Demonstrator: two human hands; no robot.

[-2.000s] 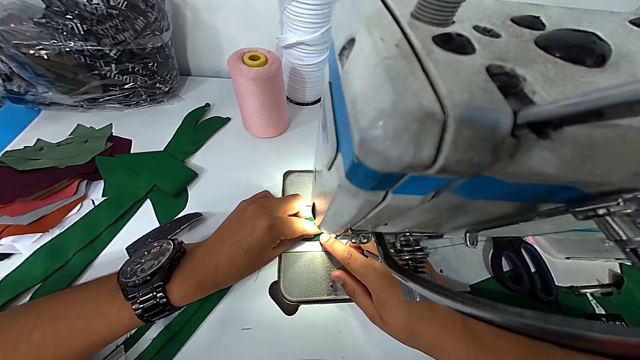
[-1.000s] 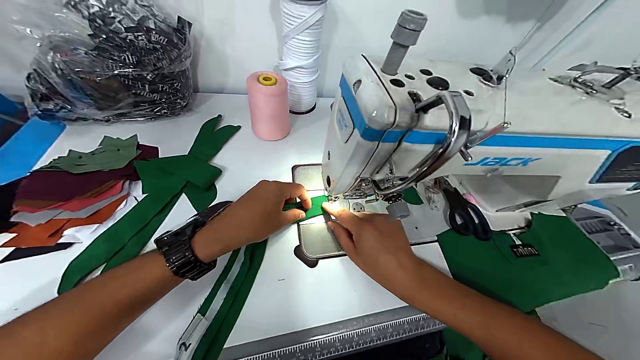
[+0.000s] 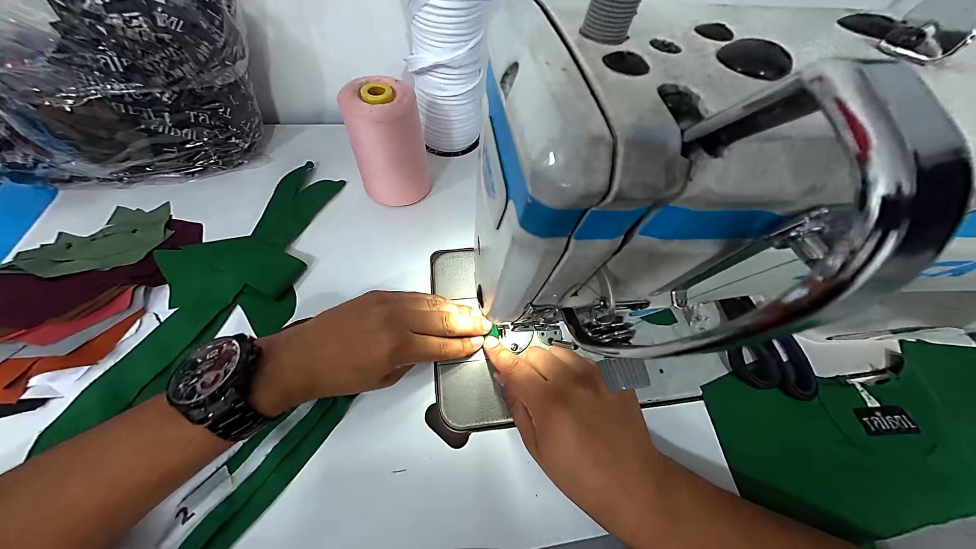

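A small piece of green fabric point(image 3: 494, 332) shows between my fingertips, right beside the needle area of a white and blue sewing machine point(image 3: 557, 183). My left hand point(image 3: 404, 332), with a black watch at the wrist, pinches its left side over the metal bed plate point(image 3: 469, 396). From the right, my right hand point(image 3: 560, 389) presses thumb and fingertips on the fabric's near edge. The fingers hide most of the piece. Long green fabric strips point(image 3: 229, 282) lie under and beyond my left wrist. At the right rests a larger green fabric piece point(image 3: 823, 450) with a black label.
A pink thread cone point(image 3: 385, 145) and a white roll of tape or elastic point(image 3: 447, 76) stand behind the bed plate. Coloured fabric pieces point(image 3: 76, 297) are stacked at the left, near a clear plastic bag point(image 3: 130, 91). Dark-handled scissors point(image 3: 774, 367) lie behind the machine head.
The view has shifted closer to the machine. The green fabric between my hands showed more a second ago; now my fingers cover most of it. Both hands stay by the needle.
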